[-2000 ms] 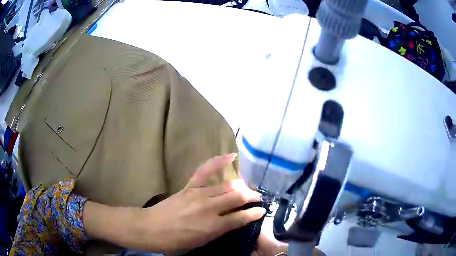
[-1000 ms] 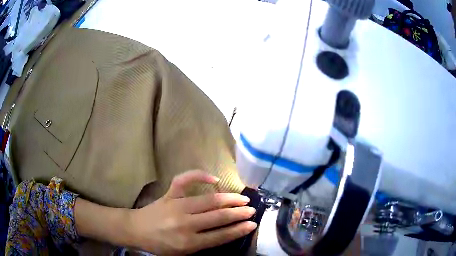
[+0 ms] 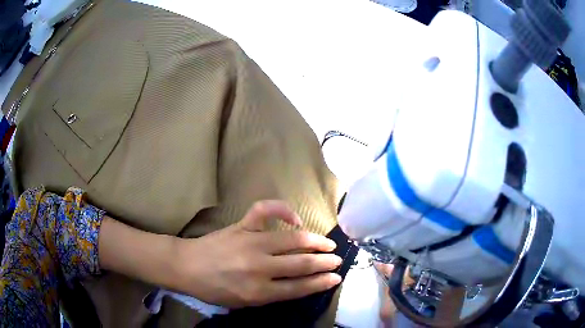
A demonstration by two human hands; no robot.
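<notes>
A brown garment body point(image 3: 173, 122) with a pocket outline and small button lies over the table, left of the sewing machine head point(image 3: 430, 147). A black piece point(image 3: 344, 246) lies along the garment's edge and reaches the presser foot area point(image 3: 367, 251). My left hand point(image 3: 256, 262) lies flat on the black piece and brown cloth, fingertips just left of the foot, fingers slightly bent. My right hand point(image 3: 387, 291) is mostly hidden behind the machine head and the curved metal guard; only bits of skin show, so its grip cannot be told.
A grey ribbed knob point(image 3: 542, 32) stands on the machine head. The curved metal guard point(image 3: 535, 246) is at its front. White table surface point(image 3: 288, 38) shows behind the garment. Thin dark thread lies near the head. White lining point(image 3: 186, 302) shows below my left wrist.
The view has shifted, so the machine head sits further right. Skin of my right hand now shows behind the guard. My left hand stays on the black piece beside the foot.
</notes>
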